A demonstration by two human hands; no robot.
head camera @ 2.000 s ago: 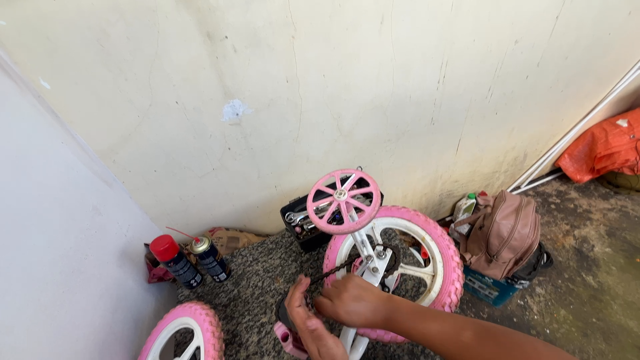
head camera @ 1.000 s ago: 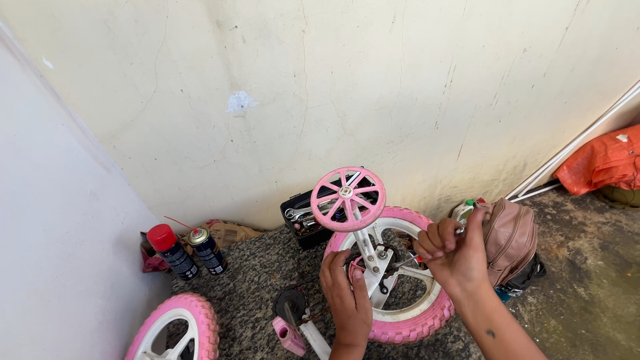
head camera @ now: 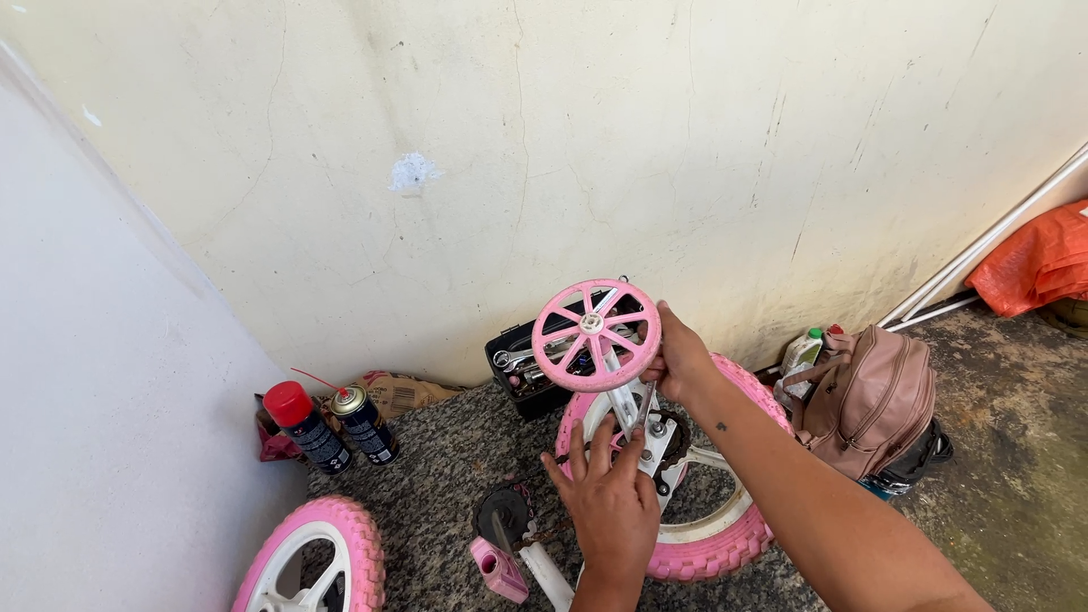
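A small bicycle with white frame parts lies overturned, its pink-tyred wheel [head camera: 714, 552] with white spokes at the centre. A pink training wheel [head camera: 557, 367] stands out above it on a white metal arm. My right hand [head camera: 680, 353] is behind the training wheel's right edge, its fingers closed around the upper end of a metal wrench [head camera: 647, 406]. The wrench's lower end meets the bracket by the axle nuts. My left hand [head camera: 612, 501] rests spread over the white bracket [head camera: 650, 459], fingertips at the wrench's lower end. Below left are the pedal [head camera: 500, 569] and the chainwheel [head camera: 503, 512].
Behind the training wheel is a black toolbox [head camera: 537, 401] with wrenches. Two spray cans, one red-capped [head camera: 308, 429] and one with a red straw [head camera: 365, 425], stand left. Another pink wheel [head camera: 361, 544] is at lower left. A pink backpack [head camera: 884, 399] sits right, near white poles [head camera: 960, 263].
My right hand has moved left from near the backpack to behind the training wheel, with the wrench now visible in it. My left hand has shifted onto the bracket, fingers spread.
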